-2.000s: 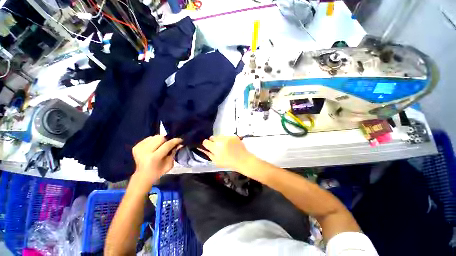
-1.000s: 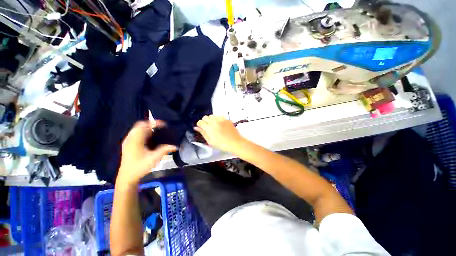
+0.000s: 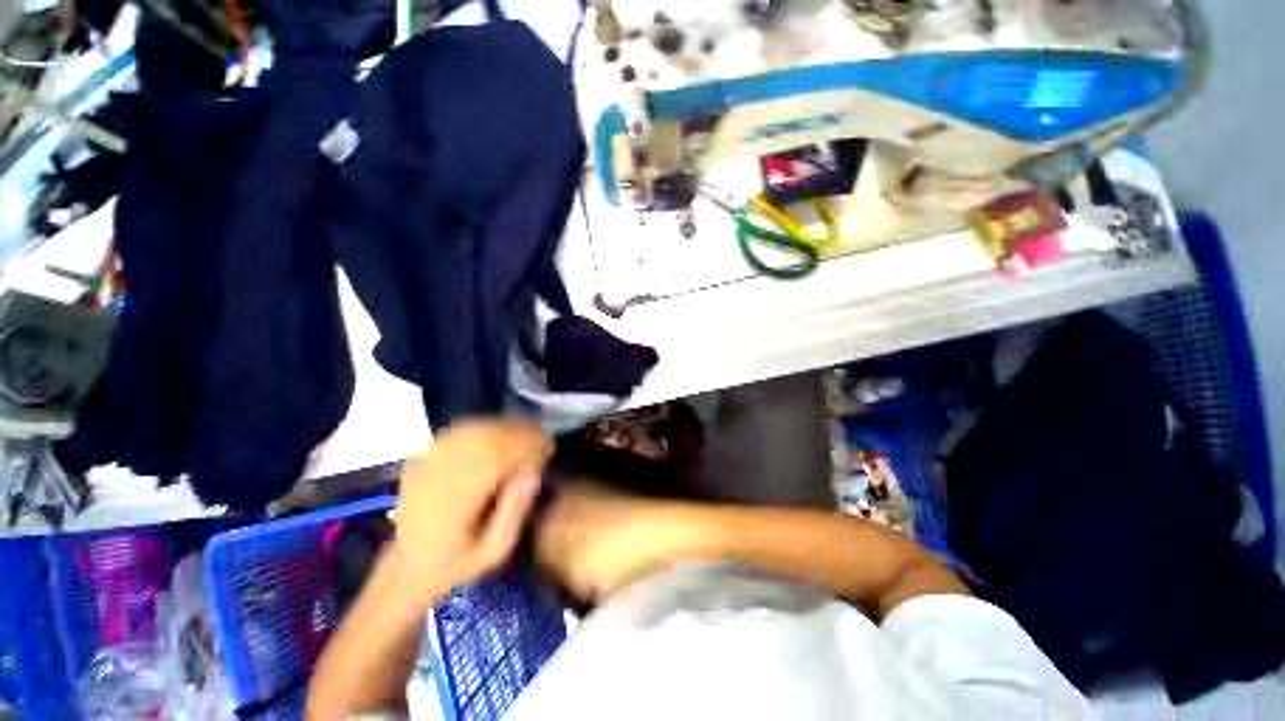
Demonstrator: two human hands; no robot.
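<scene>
A navy garment panel (image 3: 458, 183) lies on the white machine table left of the sewing machine and hangs over the front edge, with a grey-white part (image 3: 564, 406) showing near the edge. My left hand (image 3: 472, 493) is at the table's front edge, its fingers closed on the lower end of the navy cloth. My right hand (image 3: 578, 528) is close beside it, blurred and partly hidden behind the left hand and dark cloth; its grip cannot be made out. Another navy panel (image 3: 226, 282) lies to the left.
The sewing machine (image 3: 902, 106) stands at the right. Green and yellow handled snips (image 3: 775, 242) lie under its arm, and a brown-red and pink packet (image 3: 1020, 230) lies further right. Blue baskets (image 3: 296, 563) stand below the table edge. More navy cloth (image 3: 1099, 493) is at lower right.
Both hands have moved down to the table's front edge and closer together, drawing the lower end of the navy cloth towards me. The view has shifted, so the machine appears higher and further left.
</scene>
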